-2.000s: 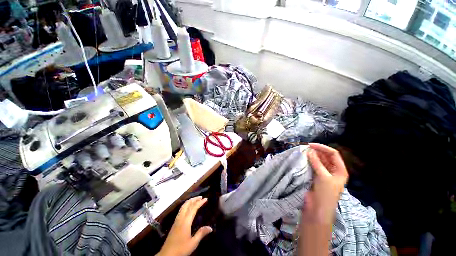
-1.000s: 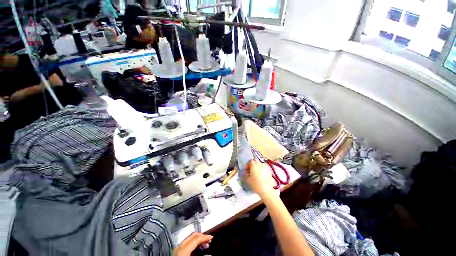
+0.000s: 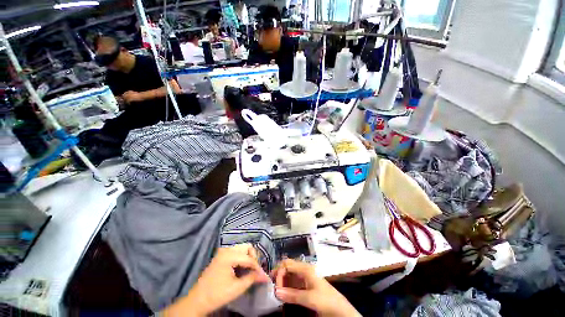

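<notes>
My left hand (image 3: 226,278) and my right hand (image 3: 310,286) are close together in front of the overlock machine (image 3: 310,164). Their fingertips pinch a small pale grey cloth piece (image 3: 255,302) that hangs below them, partly hidden by the fingers. Behind my left hand, a striped garment piece (image 3: 248,228) lies bunched left of the presser foot area. A plain grey garment piece (image 3: 158,238) joins it and hangs over the table's left edge.
Red-handled scissors (image 3: 410,236), a flat grey strip (image 3: 373,217) and snips (image 3: 336,245) lie right of the machine. A cream bin (image 3: 406,192) stands behind. Thread cones (image 3: 424,108) rise at the back. A brown bag (image 3: 495,217) is at right. People sit at machines beyond.
The view has swung left. My right hand has left the scissors and grey strip and come beside my left hand. Both hands now hold a pale cloth piece.
</notes>
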